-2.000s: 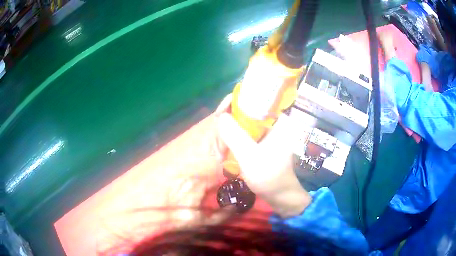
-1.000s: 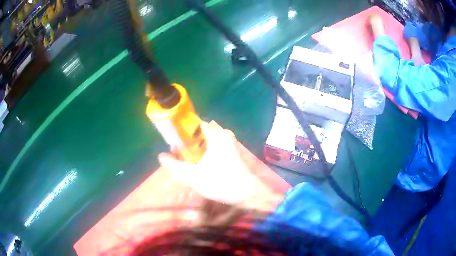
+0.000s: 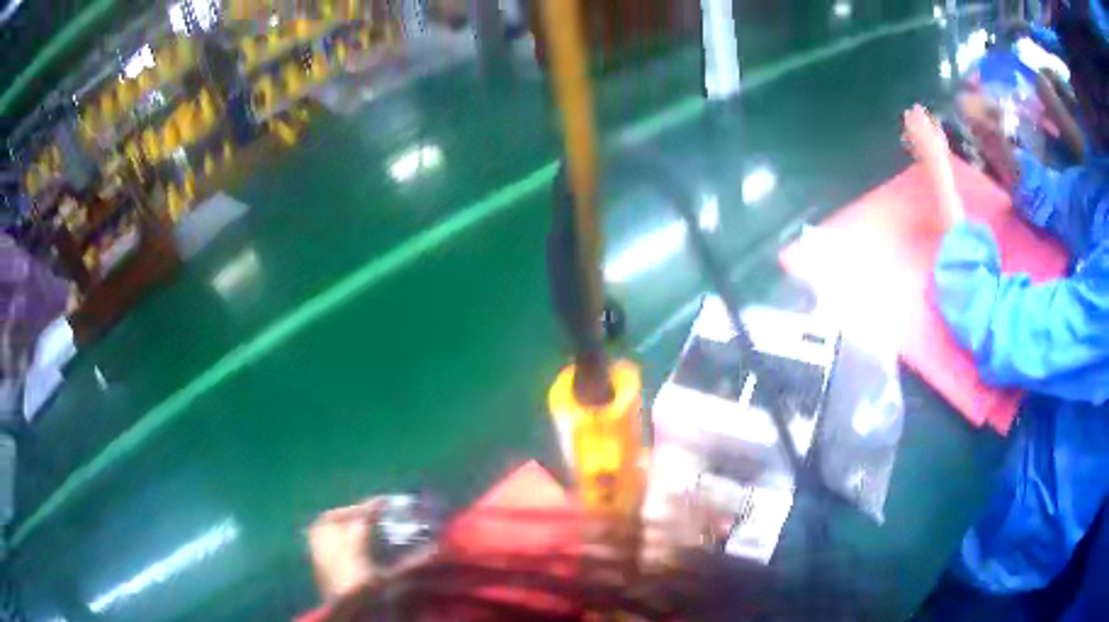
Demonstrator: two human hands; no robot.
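Observation:
The yellow electric screwdriver (image 3: 600,437) hangs upright in front of me, its lower end hidden by dark hair. My left hand (image 3: 344,549) is at the lower left, closed on a shiny round dark unit (image 3: 404,522) beside the red mat (image 3: 517,516). A blurred skin-toned patch just right of the screwdriver may be my right hand (image 3: 679,516); its fingers and grip cannot be made out. The white screw box (image 3: 778,431) with open compartments stands right of the screwdriver.
A clear plastic bag (image 3: 866,425) lies beside the box. A dark cable (image 3: 727,286) loops over the box. A neighbour's blue sleeve (image 3: 1022,322) reaches over another red mat (image 3: 936,286) at right. A small dark unit (image 3: 612,320) sits on the green surface.
The view has tilted up and shifted. The screwdriver, earlier gripped by my right hand, now hangs upright near the box. My left hand has appeared with the round unit.

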